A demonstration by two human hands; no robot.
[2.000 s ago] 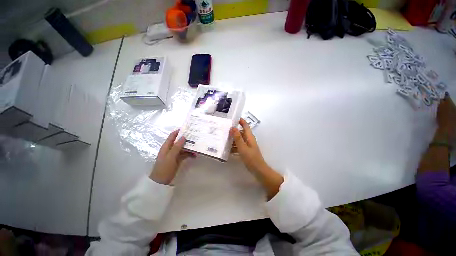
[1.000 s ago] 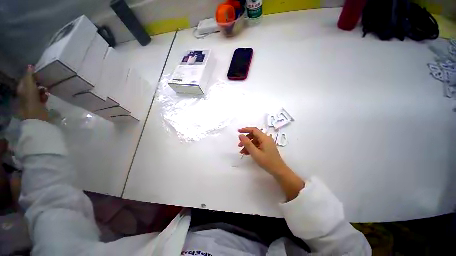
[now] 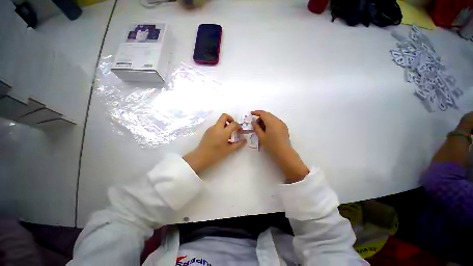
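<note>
Several small white plastic hangers (image 3: 252, 140) lie in front of me at the middle of the table. My left hand (image 3: 220, 139) is beside them on the left, its fingertips curled at the pieces. My right hand (image 3: 275, 136) is on their right side, its thumb and fingers around a white piece (image 3: 246, 122) between the two hands. The fingers partly hide the pieces, and it is unclear which ones the left fingers grip.
A white product box (image 3: 141, 54) stands at back left beside crumpled clear film (image 3: 150, 111). A phone (image 3: 207, 44) lies behind. More white boxes (image 3: 44, 78) stand at far left. A heap of white hangers (image 3: 426, 70) lies at right, near another person's arm (image 3: 450, 150).
The box held two seconds ago is out of my hands. My left hand has come back from the boxes at far left to the small white pieces, and my right hand has closed in on them.
</note>
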